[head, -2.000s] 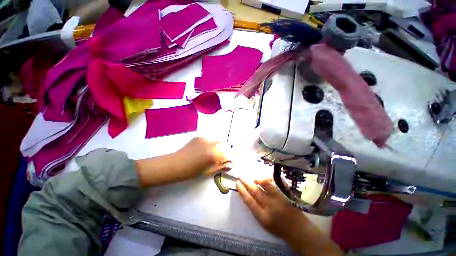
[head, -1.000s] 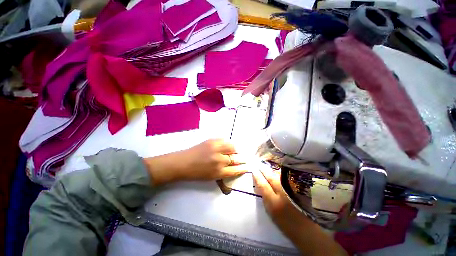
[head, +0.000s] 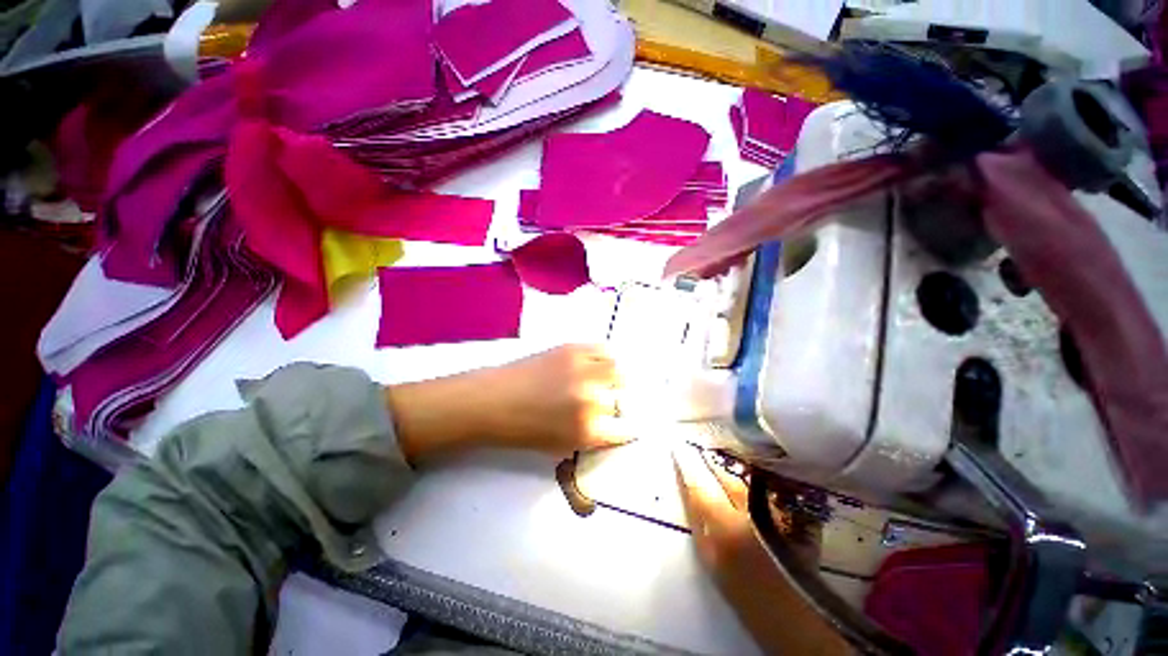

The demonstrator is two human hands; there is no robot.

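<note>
My left hand (head: pixel 570 400) lies on the machine bed left of the needle area, fingertips in the lamp glare. My right hand (head: pixel 724 513) reaches up from the lower right, partly behind the machine's round metal guard, fingertips close to my left hand's. The glare hides what is between the fingers, so I cannot tell whether either hand holds fabric. The white sewing machine head (head: pixel 833 346) stands to the right. The dark outline of the slide plate (head: pixel 628 493) shows below my left hand. A magenta rectangle (head: pixel 448 305) and a small curved magenta piece (head: pixel 552 263) lie behind my left hand.
A heap of large magenta panels (head: pixel 179 346) lies at the left with a red-pink tie (head: pixel 288 212) and yellow scrap (head: pixel 355 260). Small-piece stacks (head: pixel 621 173) lie behind the needle. A magenta pad (head: pixel 929 596) sits under the arm. A measuring tape (head: pixel 500 610) edges the front.
The view has shifted, so the machine head appears larger and further right, with its blue stripe showing. Both hands stay close together at the needle area. The loose pieces lie as before.
</note>
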